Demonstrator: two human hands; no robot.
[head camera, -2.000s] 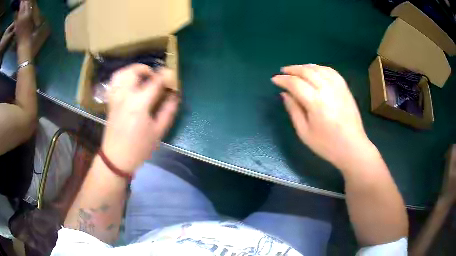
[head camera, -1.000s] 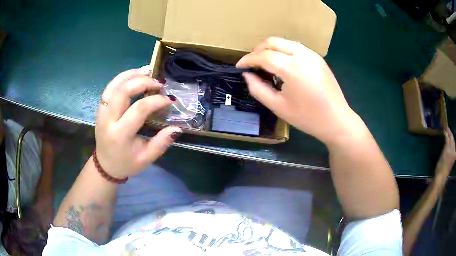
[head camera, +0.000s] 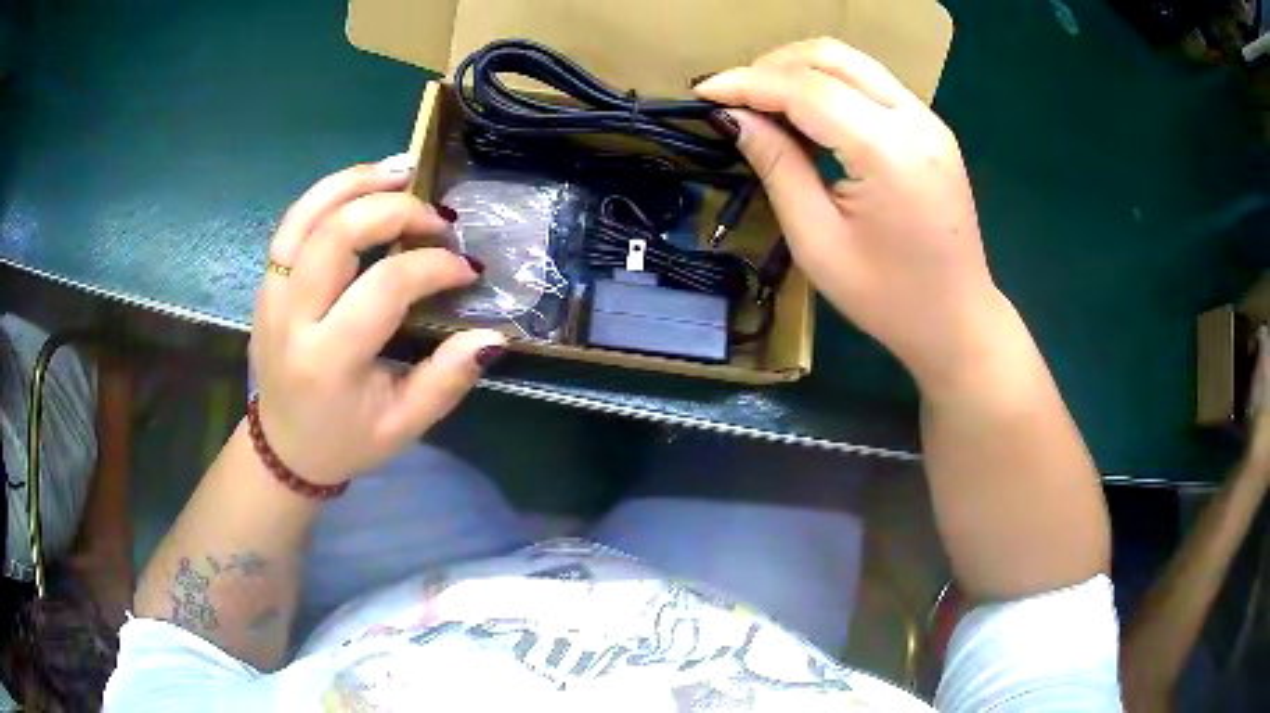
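Note:
An open brown carton (head camera: 613, 365) stands at the table's front edge, lid raised. My right hand (head camera: 850, 181) pinches a coiled, tied black cable (head camera: 557, 87) between thumb and fingers and holds it raised over the back of the box. My left hand (head camera: 355, 307) is at the box's left side, fingers apart over the rim, fingertips by a clear bag (head camera: 504, 258) with a greyish rounded thing inside. A dark adapter (head camera: 657, 318) with two metal prongs lies front right. A second black cable (head camera: 627, 230) lies behind it. The fingers partly hide the bag's left edge.
The dark green table (head camera: 167, 181) has a curved front edge just below the box. Another brown box (head camera: 1221, 365) stands at the far right, cut off by the picture's rim, with another person's arm (head camera: 1205, 578) beside it. Dark items show at the top right.
The open carton has come in front of me from the left. My right hand has lifted the coiled cable up from the box. The right-hand box has shifted further towards the picture's rim.

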